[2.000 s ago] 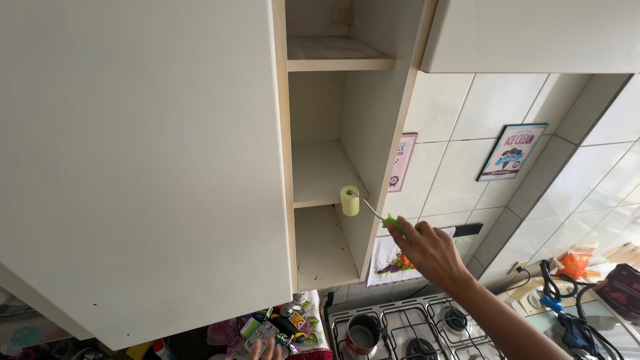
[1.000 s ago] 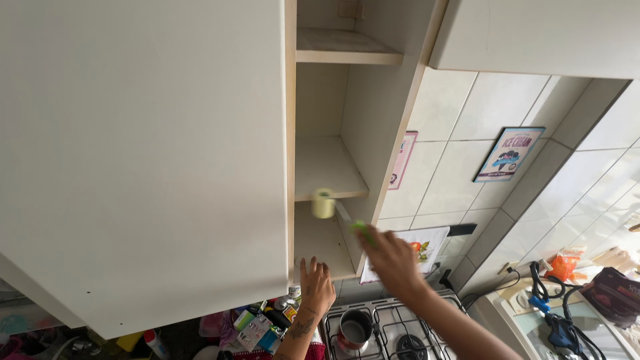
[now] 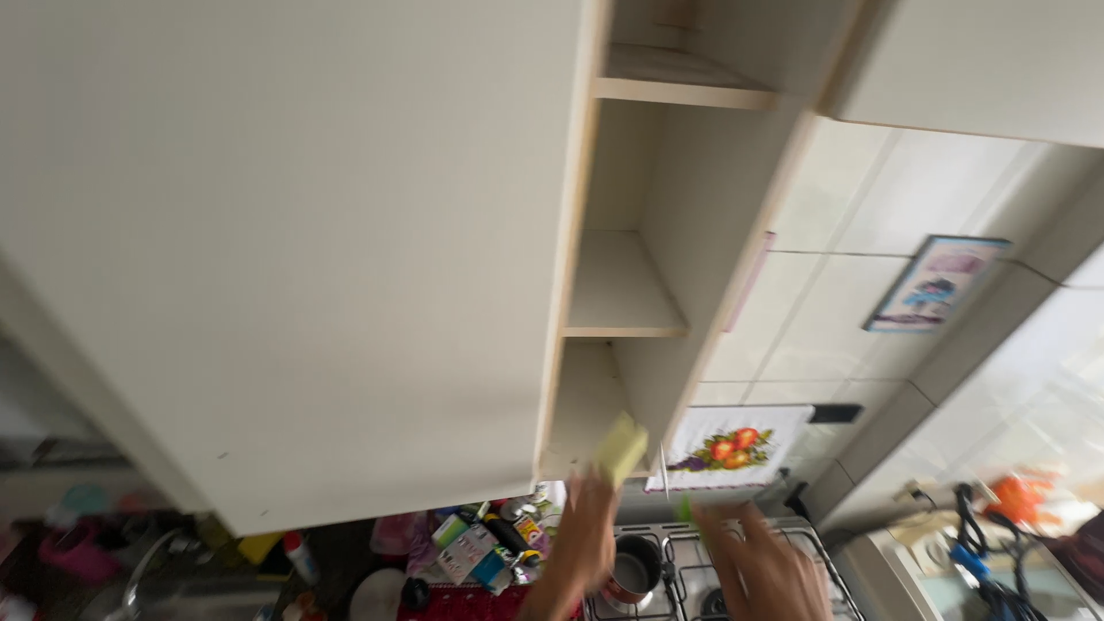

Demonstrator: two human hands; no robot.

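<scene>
My right hand [image 3: 763, 552] is closed on the green handle of a small paint roller, low over the gas stove. The roller's pale yellow foam sleeve [image 3: 623, 447] stands before the lowest compartment of an open white shelf unit [image 3: 623, 276]. My left hand [image 3: 591, 509] is raised just below the sleeve, its fingertips at or very near it; motion blur hides whether they grip it. A thin metal rod of the roller [image 3: 663, 470] shows between the two hands.
A large white cabinet door [image 3: 302, 259] fills the left. Below lie a gas stove [image 3: 690, 552] with a dark pot [image 3: 636, 565], a cluttered counter with boxes and bottles, and a sink [image 3: 203, 599]. A fruit-print towel [image 3: 733, 448] hangs by the tiles; cables [image 3: 992, 552] lie at right.
The roller and my right hand have moved down from the shelf compartments. My left hand has risen from the counter area, past the lowest shelf's front edge, to near the sleeve.
</scene>
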